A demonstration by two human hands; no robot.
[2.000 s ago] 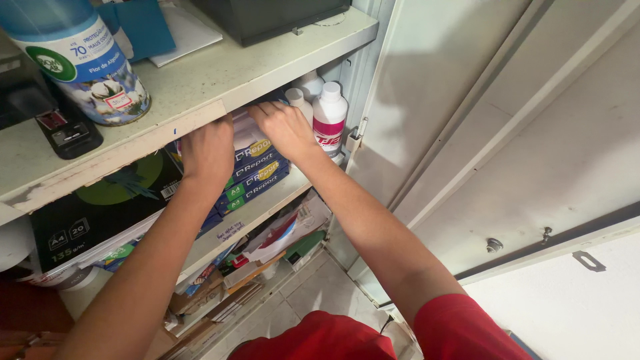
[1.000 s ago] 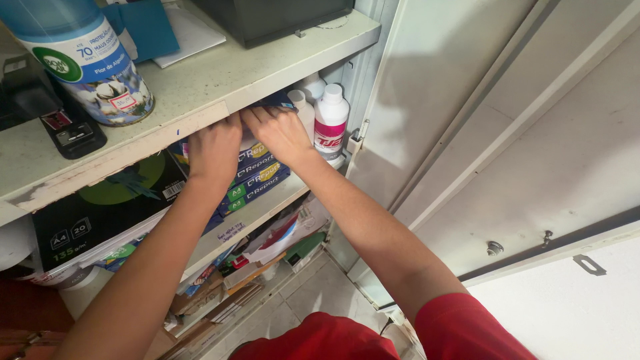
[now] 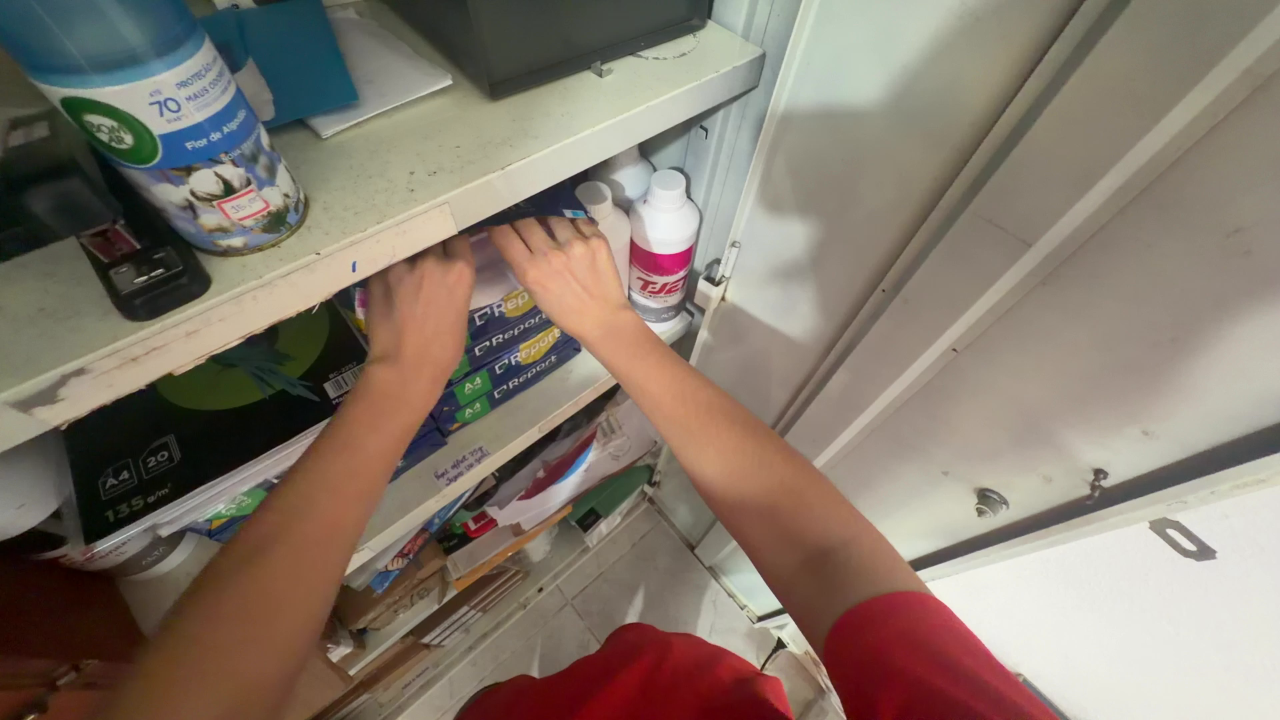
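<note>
Both my hands reach in under the upper metal shelf, above a stack of blue paper reams. My left hand is at the left side of the stack, its fingertips partly hidden by the shelf edge. My right hand has bent fingers over the stack's top, at a dark blue wrapper. Pale paper shows between the hands. Whether either hand grips anything cannot be made out. White plastic bottles, one with a pink label, stand just right of my right hand.
An air freshener can, a small black device and a dark box stand on the upper shelf. A black paper pack lies left of the reams. Papers and cardboard fill the lower shelf. The metal cabinet door rises at right.
My left hand has shifted slightly right since the first frame, closer to my right hand. Dark blue wrapper now shows above my right hand's fingers.
</note>
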